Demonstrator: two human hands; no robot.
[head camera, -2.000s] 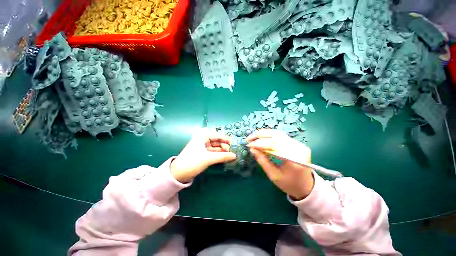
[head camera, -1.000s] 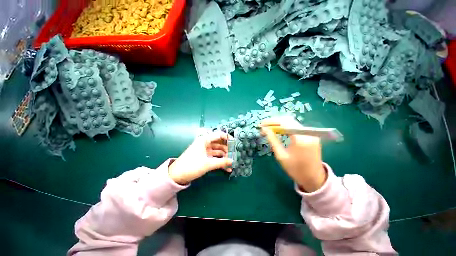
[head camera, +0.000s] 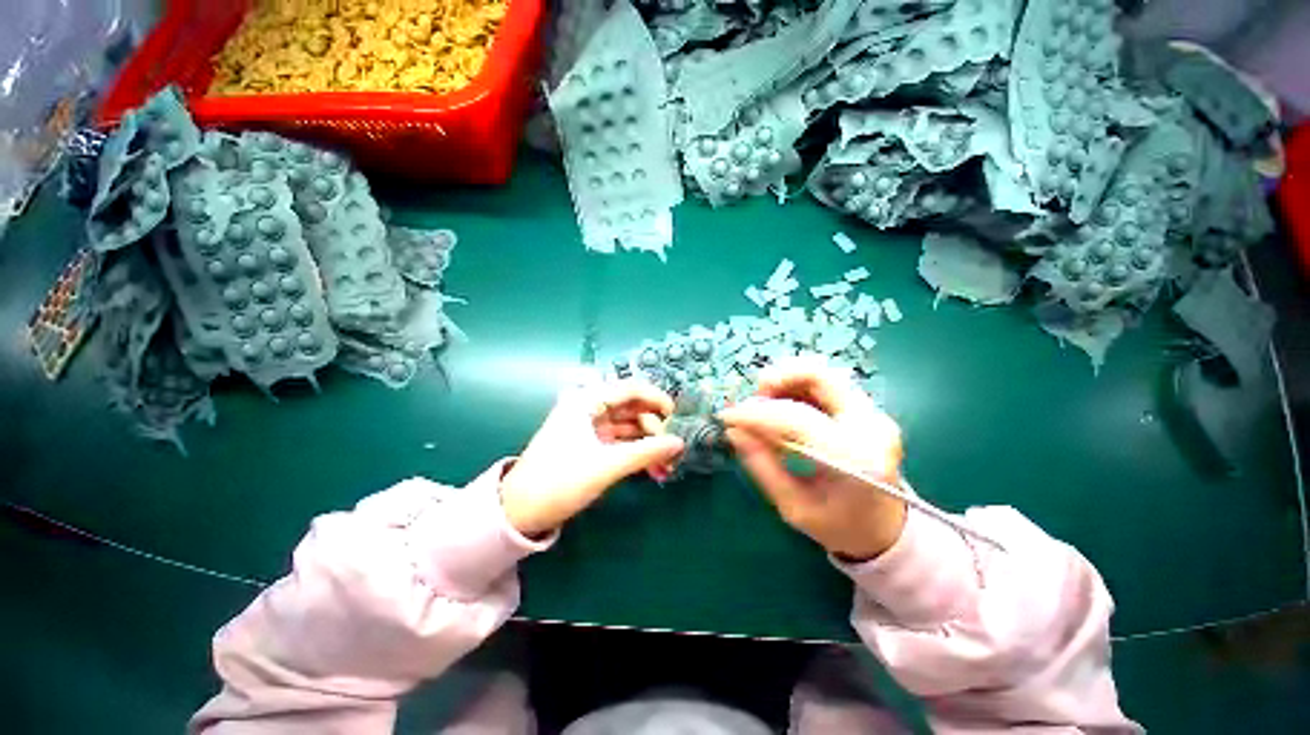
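My left hand (head camera: 582, 452) pinches the left edge of a grey-green studded rubber sheet (head camera: 695, 434) at the centre of the table. My right hand (head camera: 819, 452) holds a slim pale hand tool (head camera: 934, 511), its shaft pointing down right over the sleeve. The right fingertips are at the sheet, close to the left fingertips. The tool's tip is hidden or too small to tell. Small grey-green rubber pieces (head camera: 783, 328) lie in a low pile just beyond the hands.
A red basket (head camera: 496, 137) of yellow moulded parts (head camera: 359, 46) stands at the far left. A smaller sheet pile (head camera: 252, 273) lies in front of it. A large sheet pile (head camera: 934, 122) fills the far centre to right. A dotted orange-brown plate (head camera: 61, 313) lies at the left edge.
My right hand swung out to the right with the tool, then came back to the sheet near my left hand. A small piece now lies at the far side of the loose pile.
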